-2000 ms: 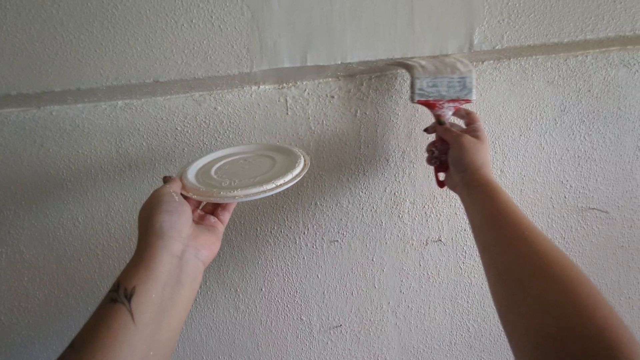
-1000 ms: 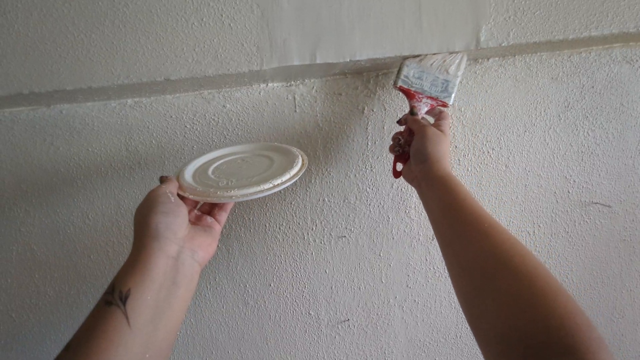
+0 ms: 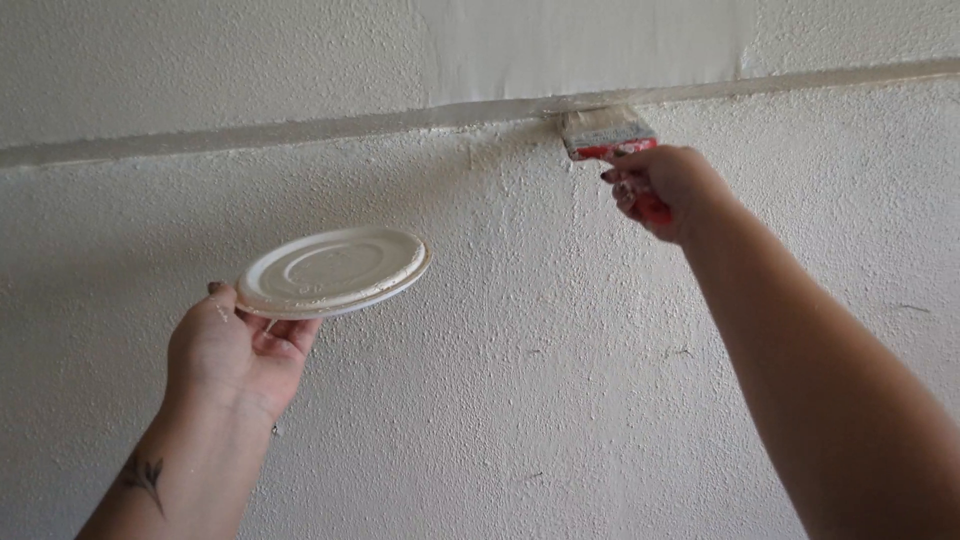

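My right hand [image 3: 667,187] grips the red handle of a flat paintbrush [image 3: 611,135], its pale bristles pointing up at the lower edge of a horizontal groove [image 3: 510,111] in the wall. Paint smears the brush's ferrule and my fingers. Lower and to the left, my left hand [image 3: 240,337] holds a round white plastic lid [image 3: 337,266] by its near left rim, with fingers beneath it. The lid lies nearly level, and wet-looking white paint coats its rim and face.
A rough, textured off-white wall [image 3: 465,390] fills the view. Above the groove is a smoother painted patch [image 3: 585,45]. The groove runs across the whole wall, rising slightly to the right. Small dark marks dot the lower wall.
My right hand has moved the brush leftward along the groove, and the brush now leans to the left. My left hand and the lid have stayed nearly still.
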